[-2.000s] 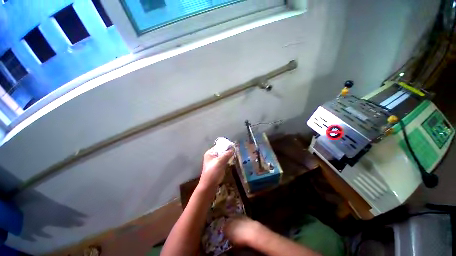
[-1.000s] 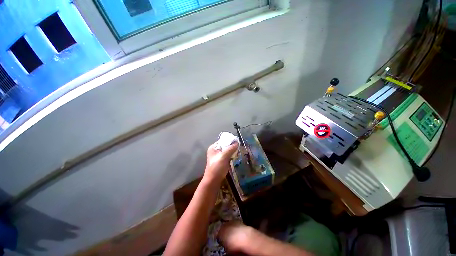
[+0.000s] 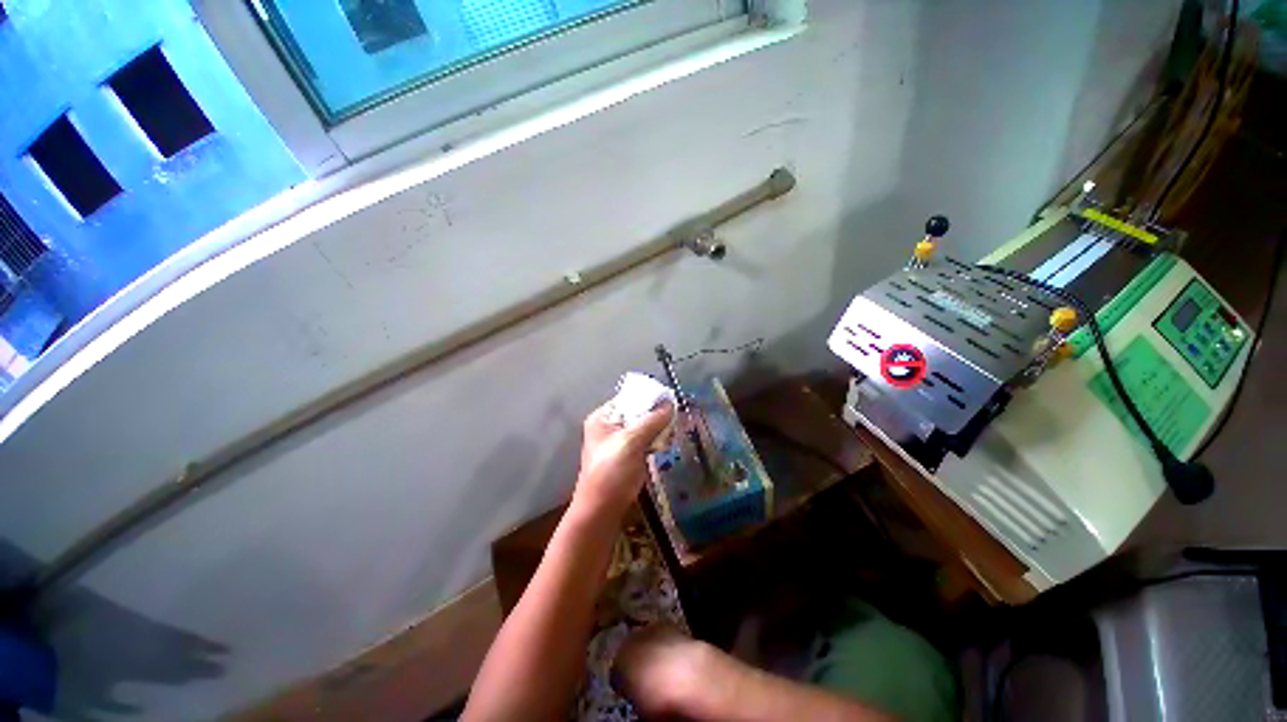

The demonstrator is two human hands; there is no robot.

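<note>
My left hand (image 3: 620, 444) is raised in front of the wall and closed on a white, crumpled bunch of cut pieces (image 3: 642, 396). The bunch shows above the thumb, beside the dark upright rods of the small blue bench machine (image 3: 723, 505). My right hand (image 3: 647, 673) is low, reaching into the brown open carton (image 3: 525, 553) of loose cream and brownish pieces (image 3: 642, 592). Its fingers are hidden or blurred among the pieces, so I cannot tell whether it holds any.
A cream and green cutting machine (image 3: 1052, 487) with a slotted silver guard stands to the right, a black cable and plug (image 3: 1188, 481) hanging over it. A pale grey stool (image 3: 1183, 649) is at the lower right. The white wall carries a pipe (image 3: 409, 346) below the window.
Over the two seconds the view has shifted, so the machines sit further left in the picture. My left hand still holds the white bunch and my right hand is still in the carton.
</note>
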